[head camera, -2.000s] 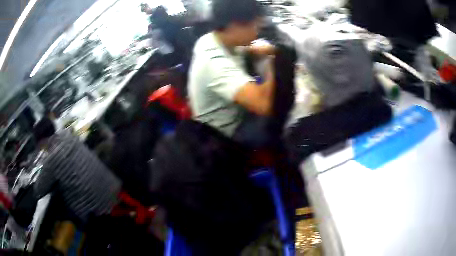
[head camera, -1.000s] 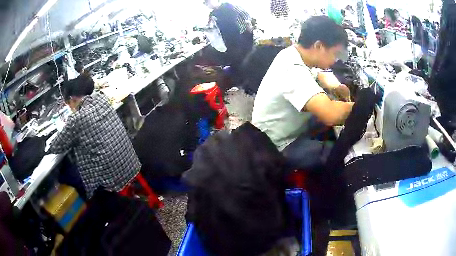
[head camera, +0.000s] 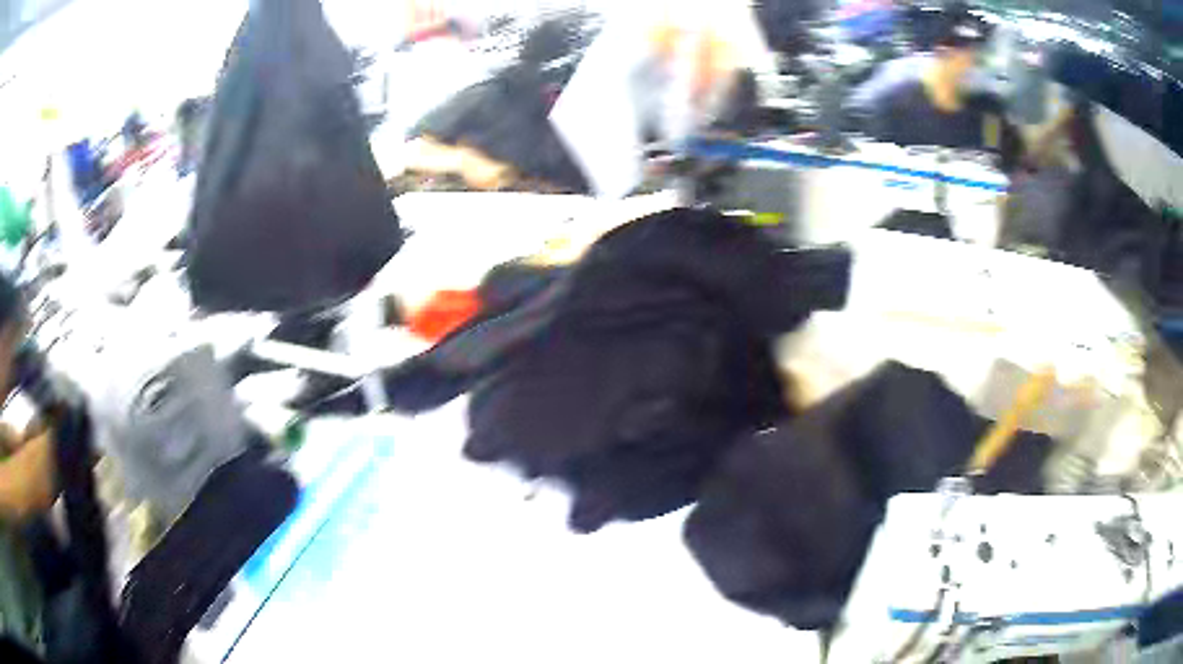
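Neither of my hands is in the picture. A large heap of black cloth pieces lies on the white table in front of me. More black pieces lie to its right, next to the machine head. The white machine head with a blue stripe is cut off at the lower right. An orange-brown handle stands up on top of it. The frame is blurred.
A grey machine part and a black strip of cloth are at the left. A black cloth hangs at the upper left. Part of a person shows at the left edge. Another person sits at the back right.
The view has swung right, from the seated people and the blue bin to the table. The cloth heap and machine head have come into view.
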